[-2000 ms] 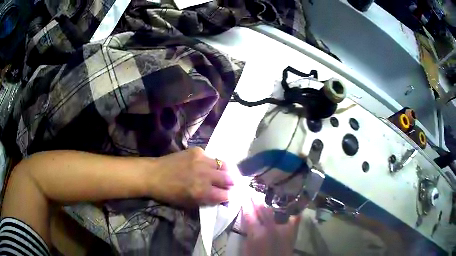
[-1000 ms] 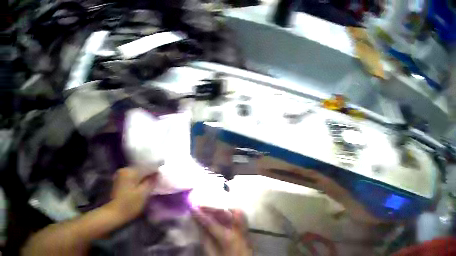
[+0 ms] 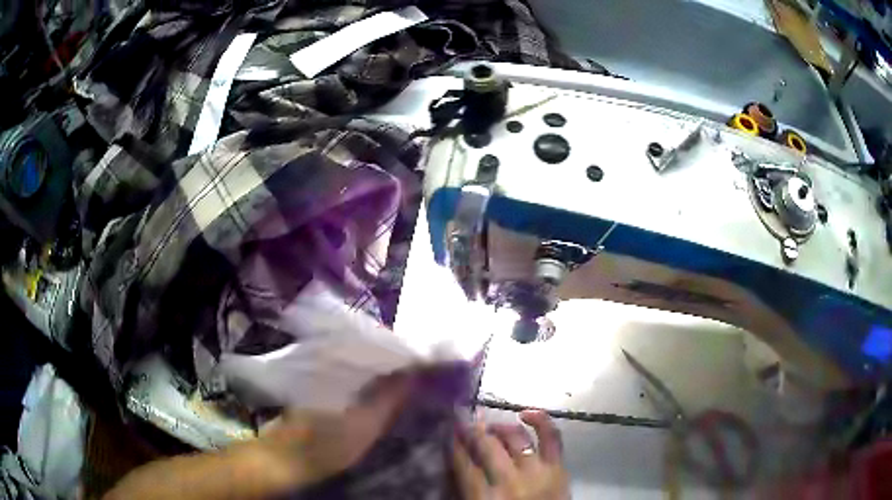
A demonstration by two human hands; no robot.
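My left hand (image 3: 357, 425) is blurred at lower centre, its fingers partly hidden, closed on a dark plaid piece (image 3: 423, 408) that is raised before the needle area. A blurred white backing piece (image 3: 308, 356) lies over or beside that hand. My right hand (image 3: 513, 464) is at the bottom edge, partly cut off, fingers apart, beside the plaid piece and right of my left hand. The presser foot and needle area (image 3: 494, 308) of the sewing machine (image 3: 626, 146) is in bright glare; I cannot tell whether cloth is under it.
A large plaid heap (image 3: 166, 229) lies left of the machine, with loose white strips (image 3: 357, 42) on it. Blurred snips (image 3: 719, 444) with reddish handles lie right of my right hand. Thread spools (image 3: 758, 122) stand behind the machine. A grey trough (image 3: 665, 73) runs along the back.
My left hand has moved right, towards my right hand. My right hand has shifted right and away from the glare. The white piece has swung lower. The view has shifted too.
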